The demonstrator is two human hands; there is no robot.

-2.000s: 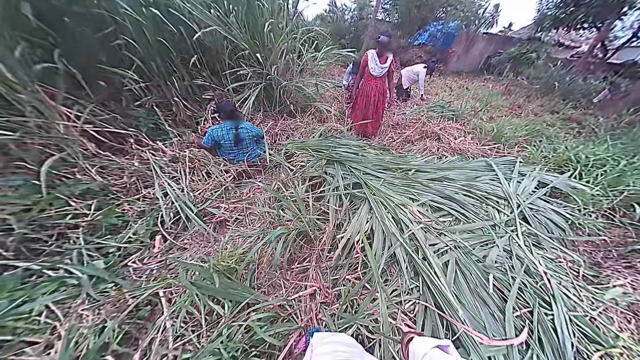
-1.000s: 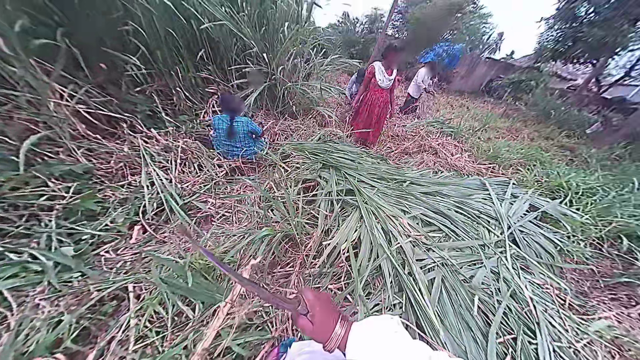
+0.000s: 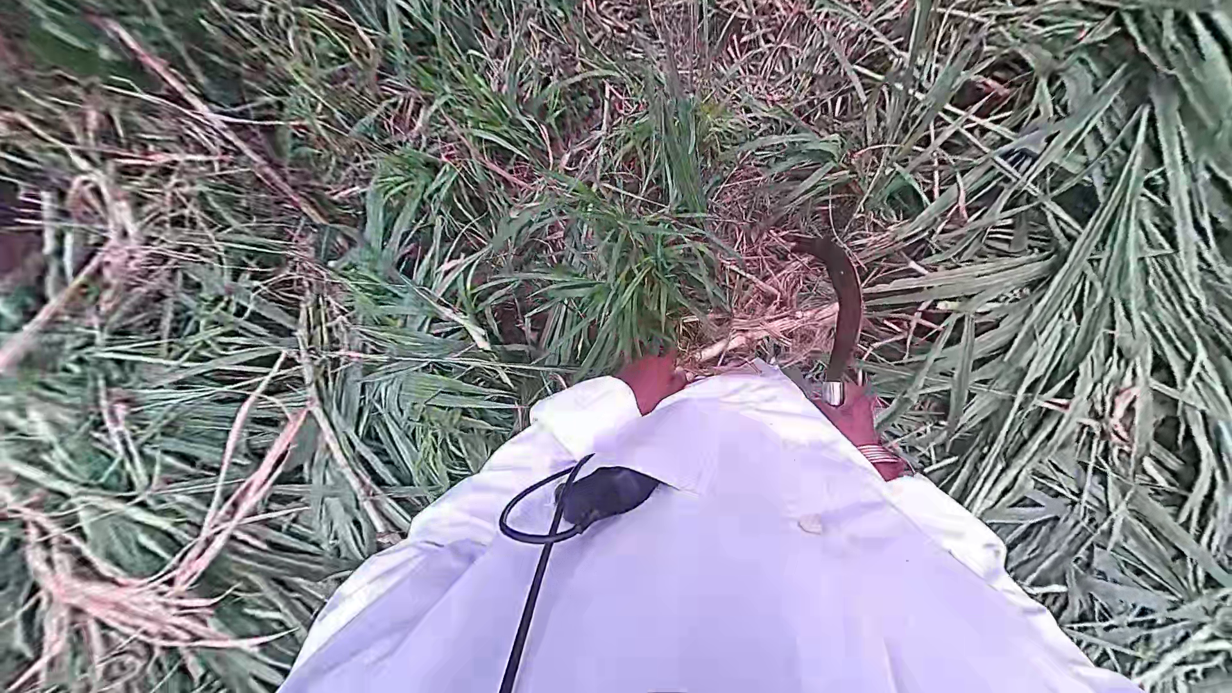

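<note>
My right hand (image 3: pixel 849 414) is closed around the handle of a sickle (image 3: pixel 844 308), whose dark curved blade points up and away over dry stalks. Thin bangles circle that wrist. My left hand (image 3: pixel 653 377) shows just past its white cuff, at the base of a green grass tuft (image 3: pixel 626 274); its fingers are partly hidden, so whether it grips anything cannot be told. A white shirt (image 3: pixel 731 568) fills the lower middle of the view and covers part of both arms.
Long cut grass blades (image 3: pixel 1107 289) lie in a thick layer at the right. Dry stalks (image 3: pixel 125 597) lie at the lower left, and a long brown stem (image 3: pixel 217 125) crosses the upper left. A black cable (image 3: pixel 531 616) hangs over the shirt.
The view has tipped sharply down, and the other people are out of it. The sickle, held out to the left a second ago, now points forward. My left hand has come into view.
</note>
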